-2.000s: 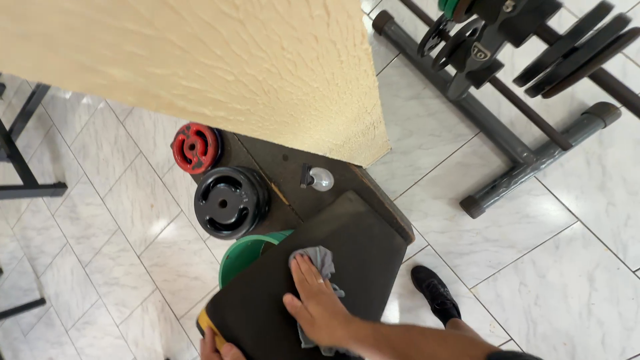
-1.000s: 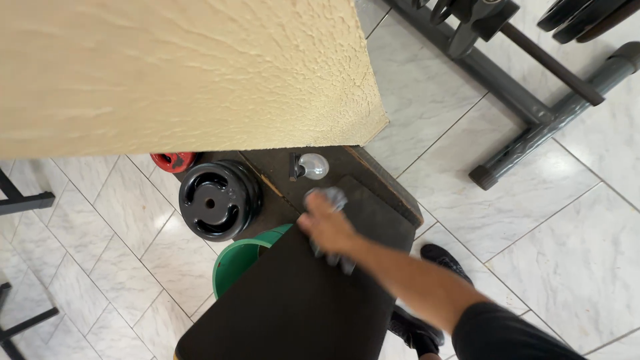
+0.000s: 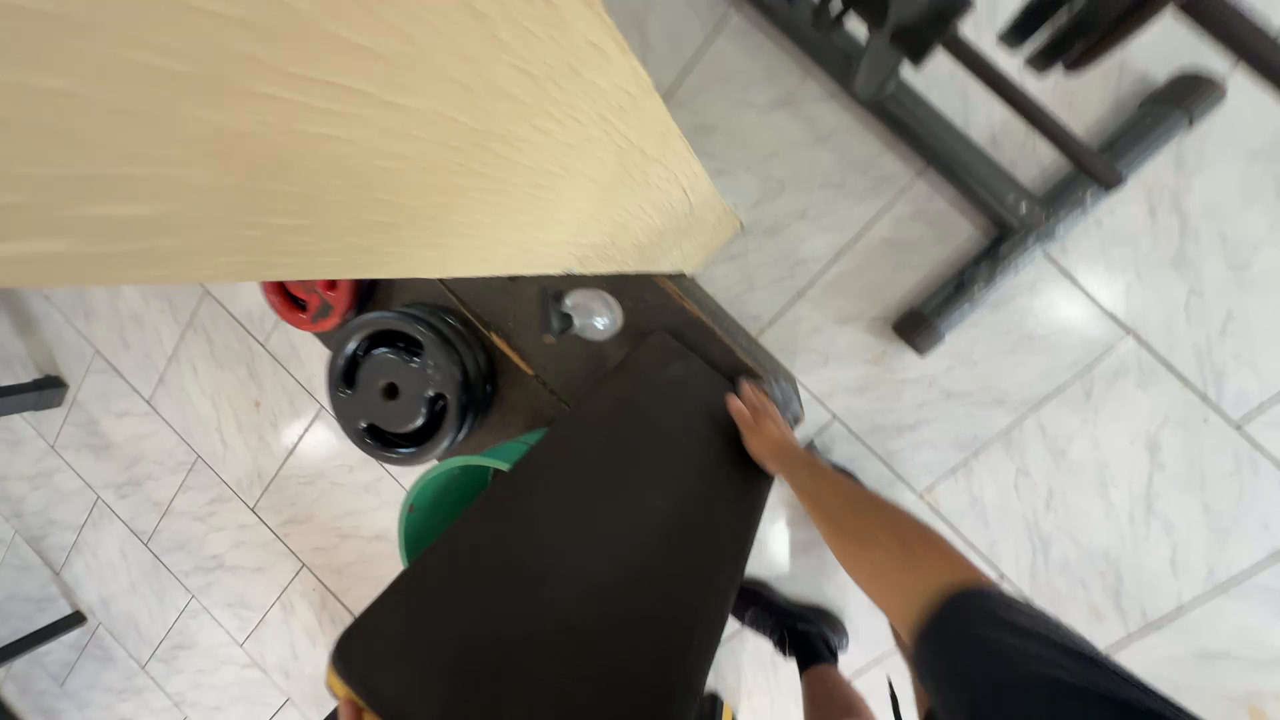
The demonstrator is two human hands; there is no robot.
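Observation:
A black padded board [image 3: 590,520] with yellow along its lower-left edge lies slanted across the lower middle of the head view. My left hand [image 3: 350,709] shows only as fingertips on that yellow edge at the bottom; the rest is out of frame. At the board's upper right edge is my right hand [image 3: 762,425], fingers extended and blurred. A grey patch, apparently the grey cloth [image 3: 784,400], shows beside its fingers, mostly hidden. Beyond the board, a clear rounded object [image 3: 592,314] with a dark mount sits on a worn dark wooden platform [image 3: 520,300].
Black weight plates [image 3: 400,385] and a red plate [image 3: 315,303] are on the platform's left. A green bucket [image 3: 450,500] is partly behind the board. A textured cream panel [image 3: 400,130] fills the upper left. A grey metal rack [image 3: 1040,215] stands right; a black shoe [image 3: 795,615] is below.
My right hand has moved from the board's top face to its right edge. The cloth, plain on the board before, is now mostly hidden. The view has shifted closer.

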